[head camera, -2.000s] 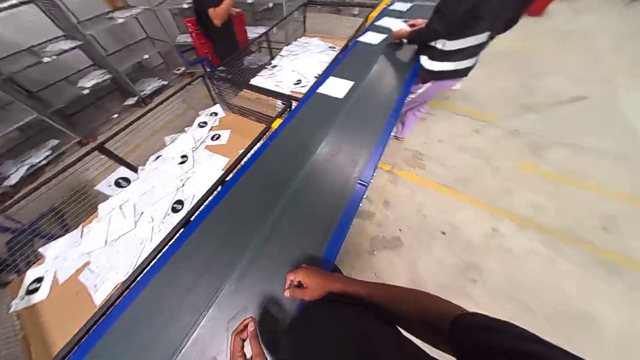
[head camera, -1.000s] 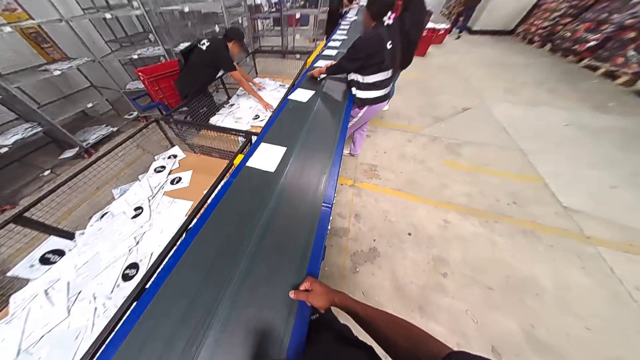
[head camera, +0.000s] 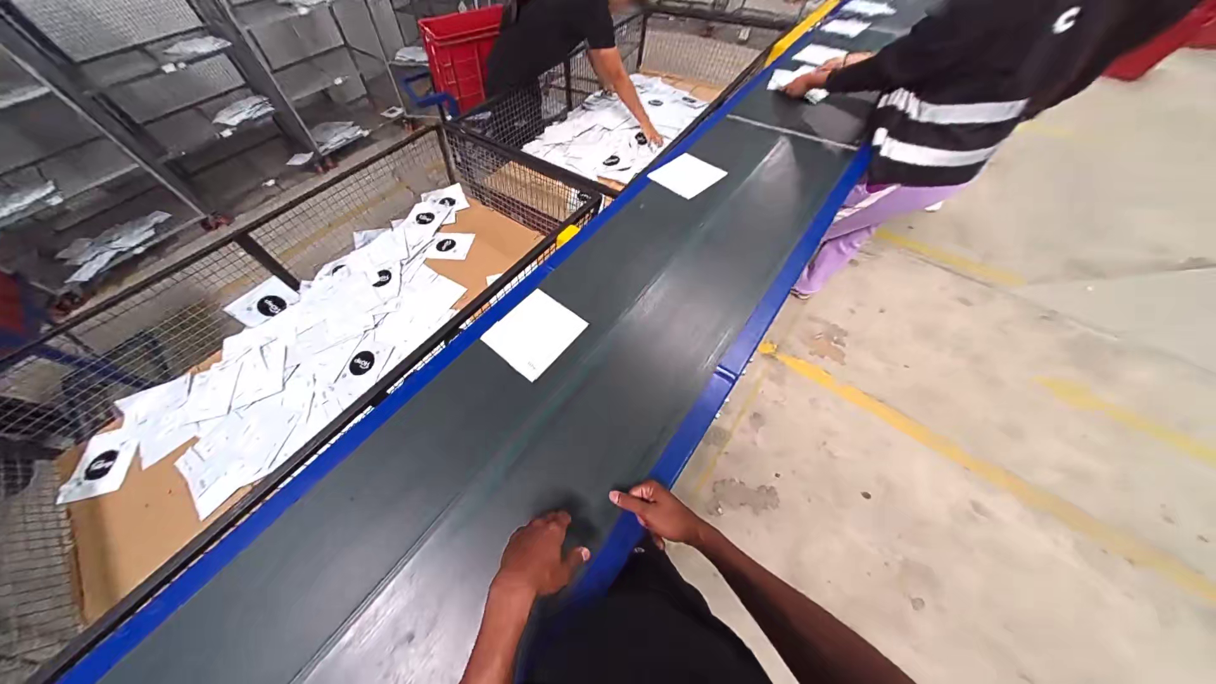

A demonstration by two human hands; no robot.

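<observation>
Both of my hands are at the near blue edge of a dark conveyor belt (head camera: 608, 408). My left hand (head camera: 541, 556) is over the belt surface with nothing in it, thumb apart from the fingers. Just right of it, my right hand (head camera: 655, 513) is at the blue edge rail with its fingers curled; no item shows in it. A square white packet (head camera: 535, 334) lies flat on the belt ahead, by the far rail. Another white packet (head camera: 688, 176) lies farther up the belt.
Beyond the far rail stands a wire mesh cage (head camera: 249, 249) with many white packets on cardboard. A person in black (head camera: 560, 47) reaches into a second cage. Up the belt, a person in a striped jacket (head camera: 940, 114) handles packets. Metal shelves (head camera: 161, 123) stand at the left.
My left hand, out of view one second ago, is now in view over the belt. The nearer white packets lie on the belt. The view has tilted down from one second ago.
</observation>
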